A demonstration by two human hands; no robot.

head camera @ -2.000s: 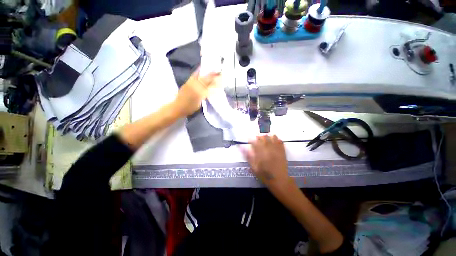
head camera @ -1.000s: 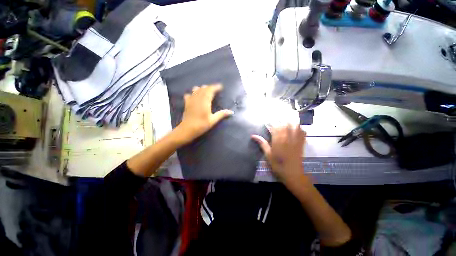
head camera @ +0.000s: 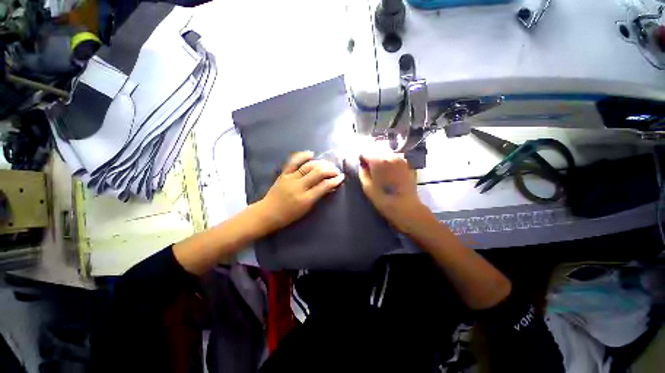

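Observation:
A dark grey fabric panel (head camera: 292, 131) lies flat on the white table, left of the needle area of the white sewing machine (head camera: 503, 65), and its lower end reaches over the table's front edge. My left hand (head camera: 302, 189) rests on the panel's middle with fingers bent and fingertips together near a small pale spot. My right hand (head camera: 390, 182) is beside it at the panel's right edge, just below the presser foot area, with fingers curled down. Bright glare hides the fingertips' exact hold and the needle.
Fanned white and grey cut pieces (head camera: 157, 109) lie at the left. Scissors (head camera: 536, 164) with greenish looped handles lie right of the needle area, beside dark cloth (head camera: 620, 186). A ruler strip (head camera: 503, 221) runs along the table's front edge.
Over the last second both hands have drawn together at the panel's middle right, the left fingers closing in from spread. Earlier, white cloth lay over the grey; now the grey panel shows flat.

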